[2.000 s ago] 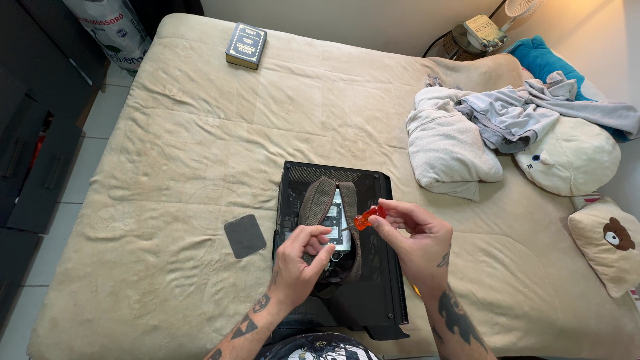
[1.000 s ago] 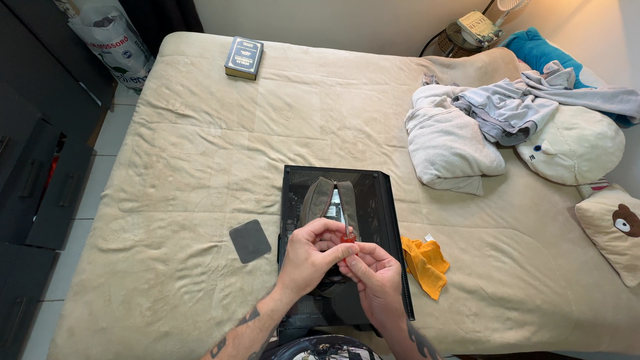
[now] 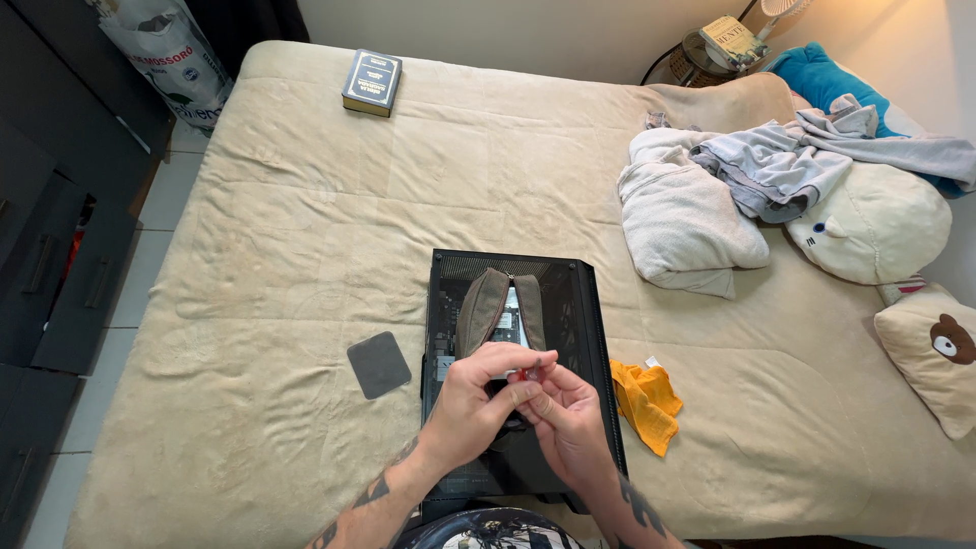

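Note:
My left hand [image 3: 476,404] and my right hand [image 3: 568,415] meet over the lower part of an open brown zippered pouch [image 3: 483,306]. Between their fingertips they hold a small translucent red object [image 3: 531,374] with a dark tip, perhaps a small screwdriver; the fingers cover most of it. The pouch lies on a black computer case [image 3: 518,476] with a see-through side panel. In the pouch's opening shows a circuit board [image 3: 506,324] with a pale edge. The lower end of the pouch is hidden under my hands.
The case lies on a bed with a beige blanket [image 3: 305,252]. A dark square pad [image 3: 379,365] is left of it, an orange cloth [image 3: 648,404] right. Farther off are a thick dark book [image 3: 372,82], a folded pale blanket [image 3: 686,213], grey clothing [image 3: 770,168], a white plush [image 3: 877,221] and a bear cushion [image 3: 926,358].
Two seconds ago my right hand held the red object out to the right, apart from my left hand. Now both hands are together around it, lower over the pouch, and the orange cloth is uncovered.

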